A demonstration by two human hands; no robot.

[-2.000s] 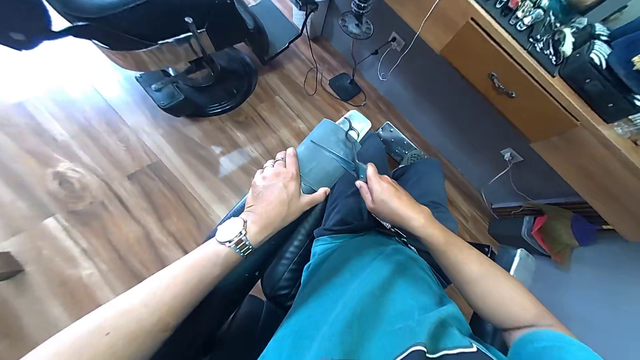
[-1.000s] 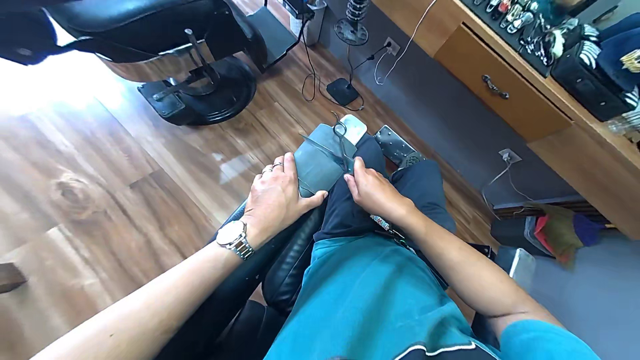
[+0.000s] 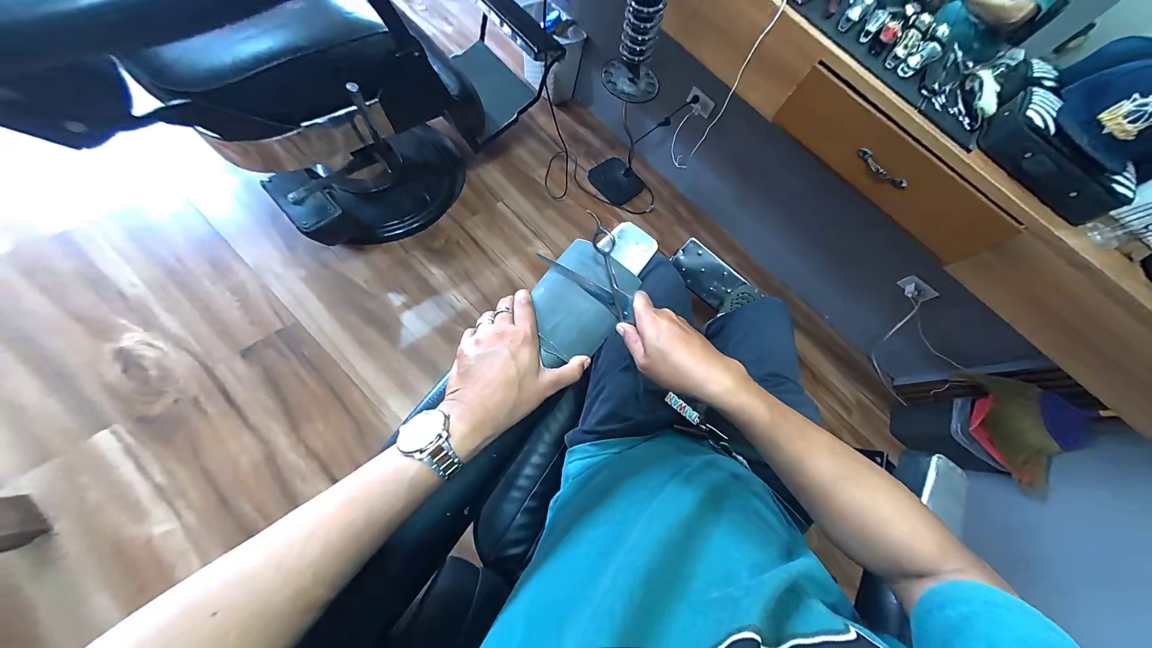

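Note:
My left hand, with a ring and a wristwatch, presses on the near left edge of a grey-green flat pad lying over my thigh and the chair arm. Its fingers lie along the pad's side, thumb pointing right. My right hand pinches a pair of hair scissors between thumb and fingers near the pad's right edge. The scissors are spread, one blade lying across the pad and a finger ring pointing away from me. A pale, white rounded object sticks out beyond the pad's far end.
A barber's chair stands at the upper left. To the right is a wooden counter with a drawer, clippers and tools on top. Cables and a black base lie on the wood floor ahead. A perforated metal footrest is beyond my knees.
My right hand has shifted a little and the scissors have turned and spread across the pad. My left hand stays on the pad.

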